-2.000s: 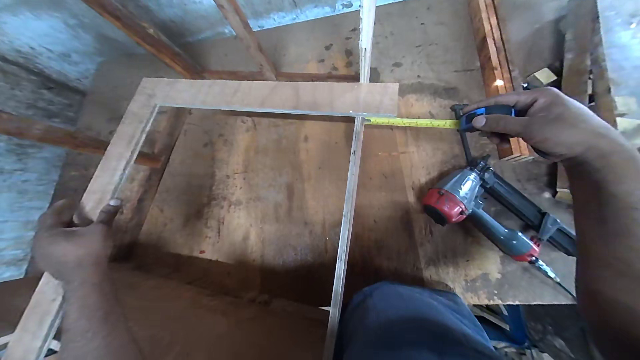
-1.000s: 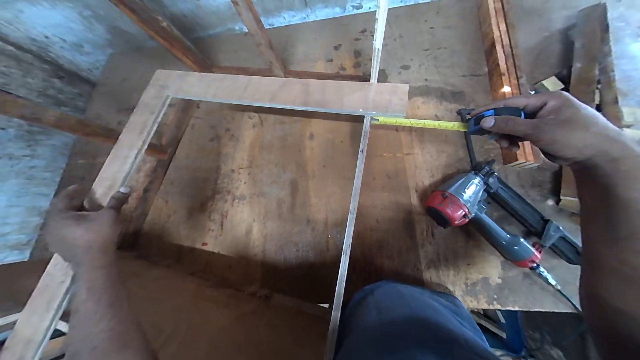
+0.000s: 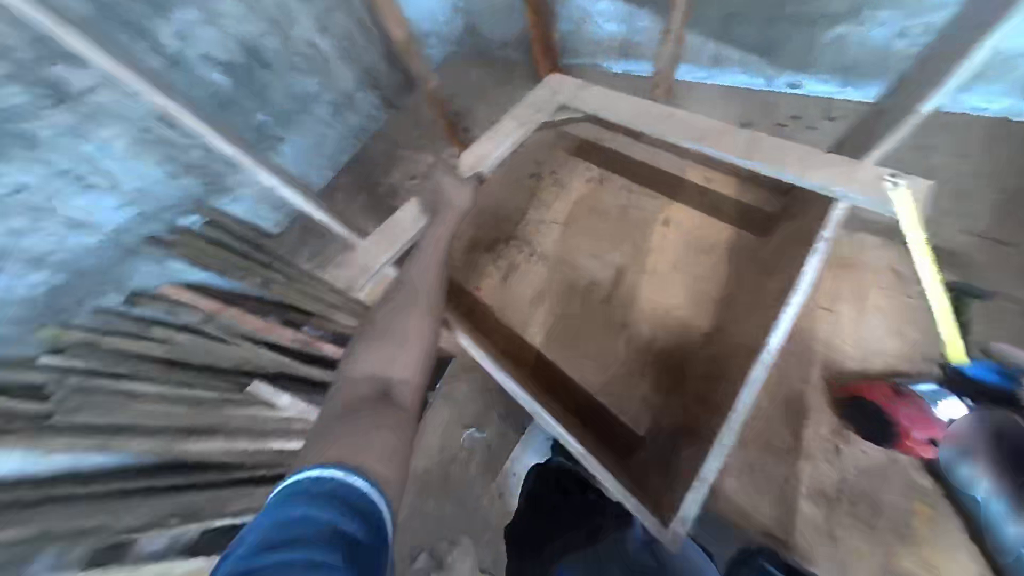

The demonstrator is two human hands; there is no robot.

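My left hand (image 3: pixel 450 190) is closed around the left rail of a wooden frame (image 3: pixel 720 148), whose pale flat boards meet at a corner above it. At the right edge, a small blurred part of my right hand (image 3: pixel 1010 354) shows at a blue tape measure (image 3: pixel 986 374). Its yellow blade (image 3: pixel 926 268) is pulled out, with the end at the frame's right end. Just below the tape case lies a red and grey nail gun (image 3: pixel 896 418), partly cut off by the view. The picture is blurred.
Under the frame is a stained wooden work surface (image 3: pixel 864 320). Many wood strips (image 3: pixel 184 384) are stacked at the left. Upright wooden pieces (image 3: pixel 544 36) stand behind, near a bluish wall (image 3: pixel 320 72). My legs are at the bottom.
The view has swung far to the left, bringing the stacked strips into sight. My left hand remains on the frame's left rail, and the tape blade is still out.
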